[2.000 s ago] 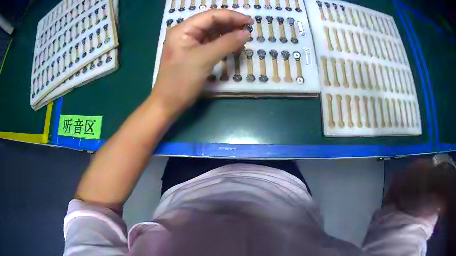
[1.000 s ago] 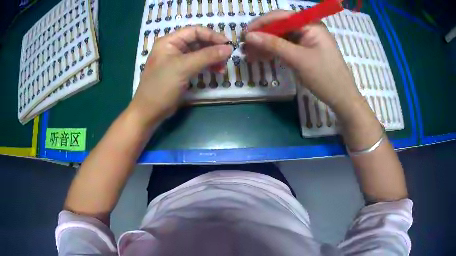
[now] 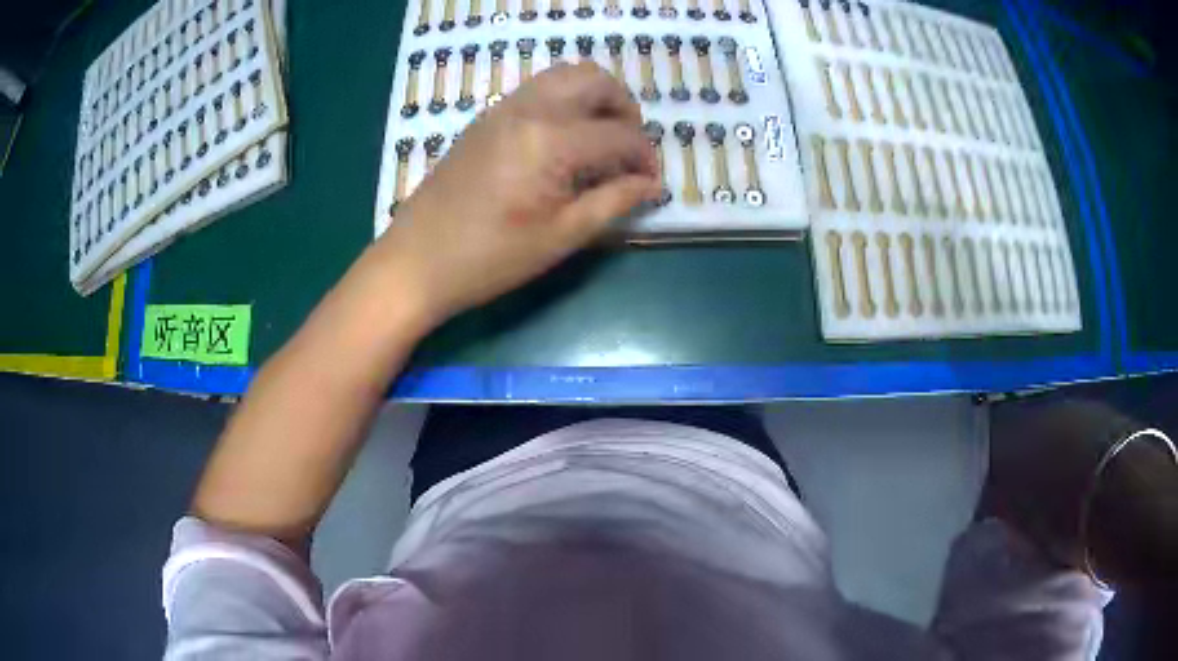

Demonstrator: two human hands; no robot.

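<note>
The centre foam tray (image 3: 736, 222) is white, with rows of dumbbell-shaped slots holding dark or silver round ends. My left hand (image 3: 543, 187) is over its lower rows, thumb and fingertips close together at a slot row. It is slightly blurred, and I cannot tell whether a part is between the fingertips. The hand hides several slots. Silver-faced round parts (image 3: 754, 198) sit at slot ends near the tray's lower right corner. My right arm runs off at the right edge, dark, with a bangle at the wrist; my right hand is out of the picture.
A foam tray (image 3: 950, 329) with mostly plain tan slots lies at right, a few dark ends at its top left. Stacked foam trays (image 3: 274, 162) with dark-ended slots lie at left. A green label (image 3: 196, 335) and blue tape (image 3: 723, 382) mark the table's front edge.
My right hand with the red probe was over the centre tray a second ago and has left the view to the right. My left hand has moved slightly right and lower over the tray.
</note>
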